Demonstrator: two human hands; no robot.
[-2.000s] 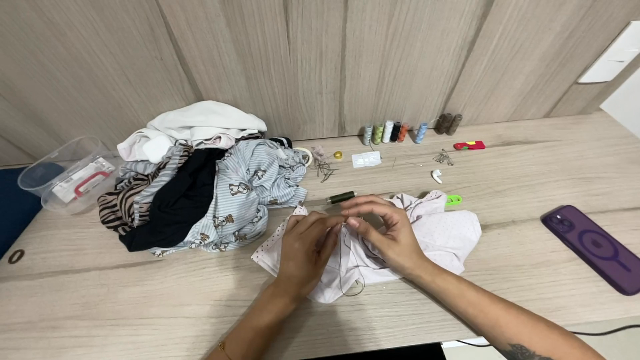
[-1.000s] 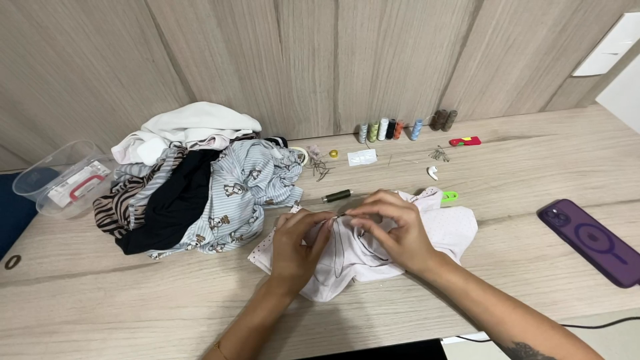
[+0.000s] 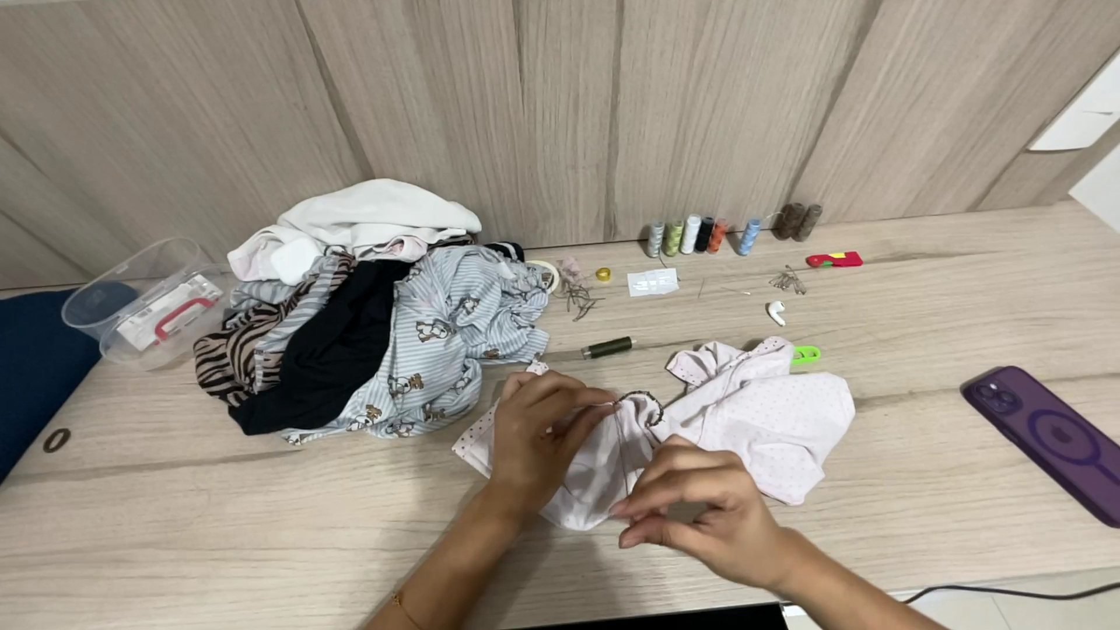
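A pale pink dotted garment (image 3: pixel 761 420) lies bunched on the wooden table below my hands. My left hand (image 3: pixel 551 433) pinches its fabric between thumb and fingertips, beside a dark stitched curved edge (image 3: pixel 643 404). My right hand (image 3: pixel 691 507) is nearer the table's front edge, thumb and index finger pinched together at the end of a dark thread (image 3: pixel 623 451) that runs up to the stitched edge. Whether a needle is between those fingertips cannot be told. A spool of dark green thread (image 3: pixel 607 347) lies just behind the left hand.
A pile of clothes (image 3: pixel 350 341) and a clear plastic container (image 3: pixel 144 306) are at left. Thread spools (image 3: pixel 691 234) stand along the back, near safety pins (image 3: pixel 788 280), a white earbud (image 3: pixel 776 312) and a red cutter (image 3: pixel 834 260). A green clip (image 3: pixel 806 353) touches the garment; a purple-cased phone (image 3: pixel 1046 442) lies right.
My hands were close together above the garment; my right hand has moved away toward the table's front edge, with the thread between the hands. My left hand remains at the fabric.
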